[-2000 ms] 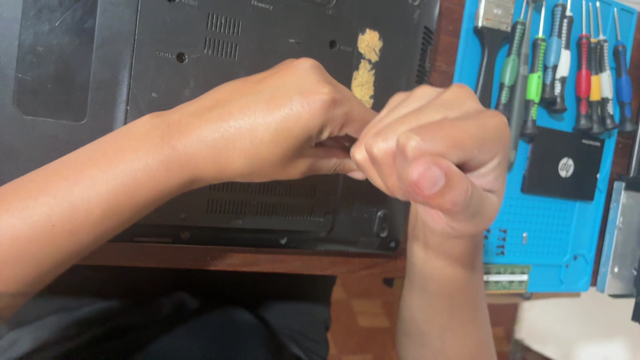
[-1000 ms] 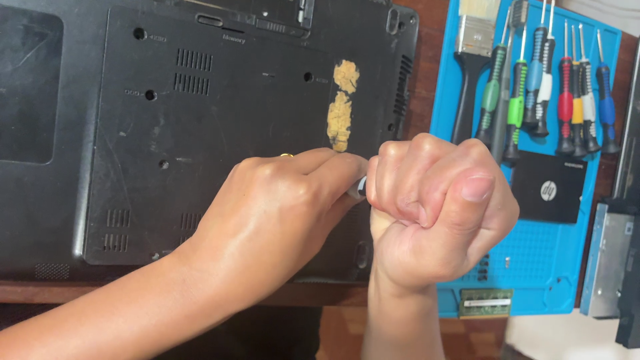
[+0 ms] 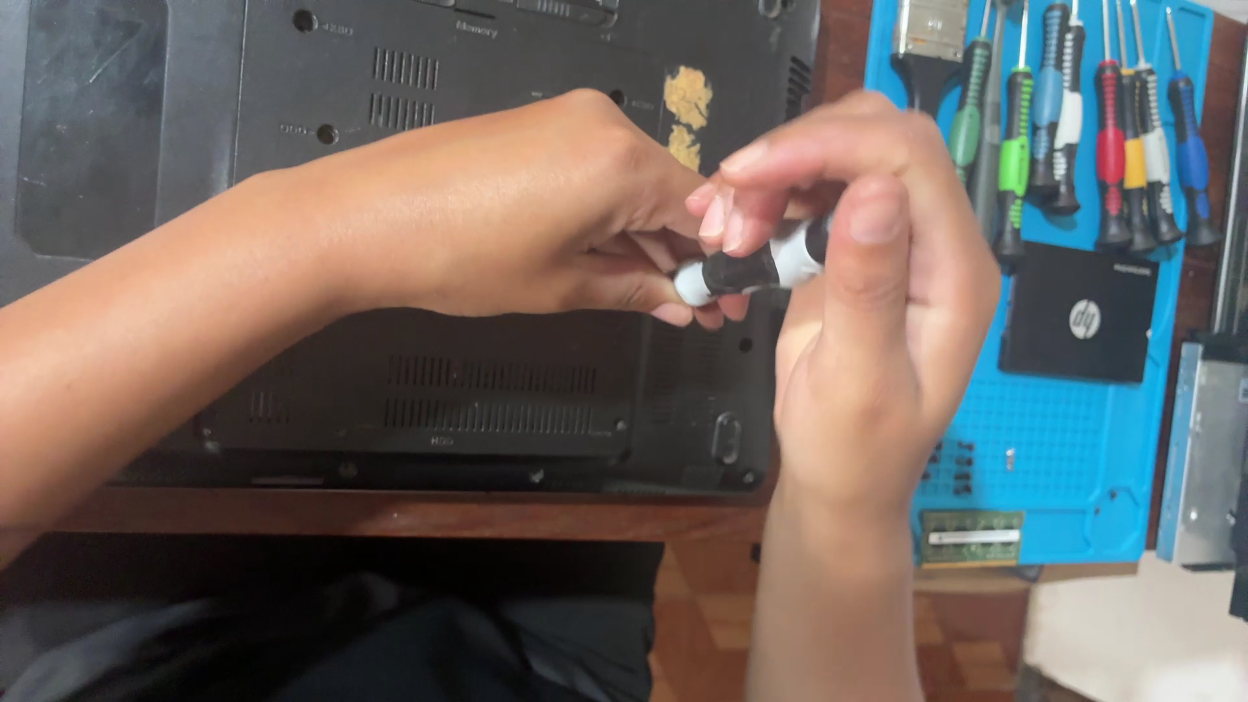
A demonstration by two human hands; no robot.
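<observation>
A small black-and-white cylindrical tool [image 3: 756,271], apparently a screwdriver handle, lies between my two hands above the underside of a black laptop [image 3: 468,336]. My left hand [image 3: 507,210] reaches in from the left and pinches the tool's pale end between thumb and fingers. Around its other end curls my right hand [image 3: 877,263], thumb raised and fingers bent over the top. Part of the tool is hidden behind the right thumb and palm, and no tip shows.
On a blue work mat [image 3: 1033,419] at the right lie several precision screwdrivers [image 3: 1111,146], a flat brush [image 3: 931,49], an HP-marked drive [image 3: 1077,312], small screws [image 3: 963,468] and a memory module [image 3: 972,537]. A metal-cased part [image 3: 1204,448] sits beyond. The wooden table edge [image 3: 409,514] runs below the laptop.
My right hand has loosened from a tight fist into a more open curl, so more of the black-and-white tool shows. Both hands stay close together over the laptop.
</observation>
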